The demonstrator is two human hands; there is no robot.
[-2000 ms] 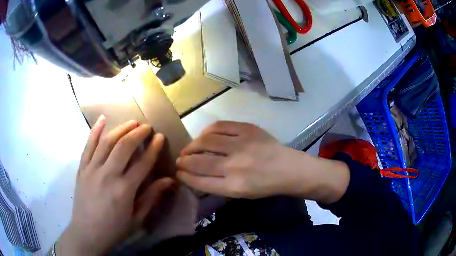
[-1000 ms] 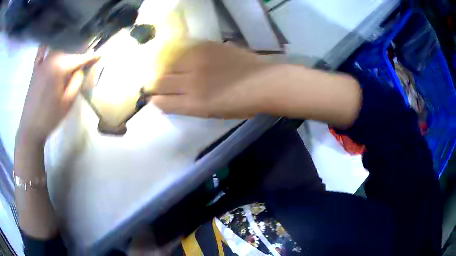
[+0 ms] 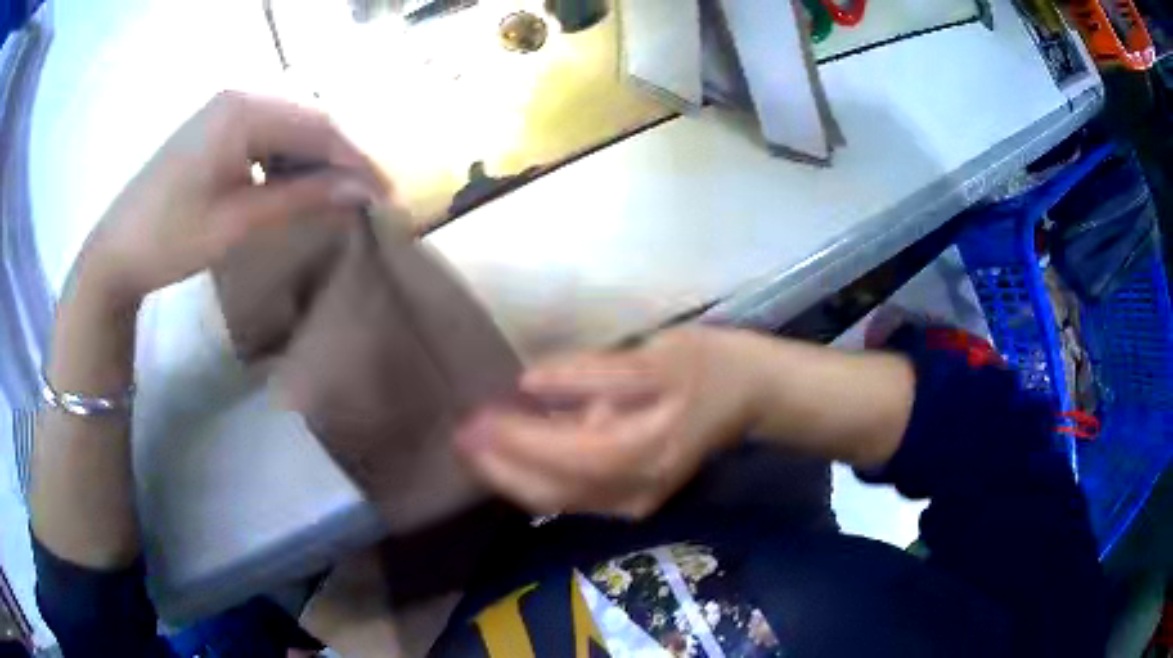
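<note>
A brown fabric panel [image 3: 386, 366] hangs from my left hand [image 3: 238, 193], over the table's front edge and down to the lap. My left hand pinches its upper end between thumb and fingers. My right hand [image 3: 598, 418] is at the panel's right edge, blurred, with fingers curled; whether it grips the cloth is unclear. The yellowish needle plate [image 3: 566, 109] lies behind the hands. The needle is not in view. Two piles of white-faced strips [image 3: 776, 77] lie right of the plate.
Red and green scissor handles [image 3: 843, 10] show at the top. A measuring tape runs along the table's front edge [image 3: 888, 219]. A blue plastic basket [image 3: 1126, 347] with cloth stands at the right, a red bag beside it. Striped layered edges [image 3: 19, 257] show at far left.
The panel has come from the bed near the needle towards the lap, lifted by my left hand. My right hand has moved down and right, off the plate. The view has shifted.
</note>
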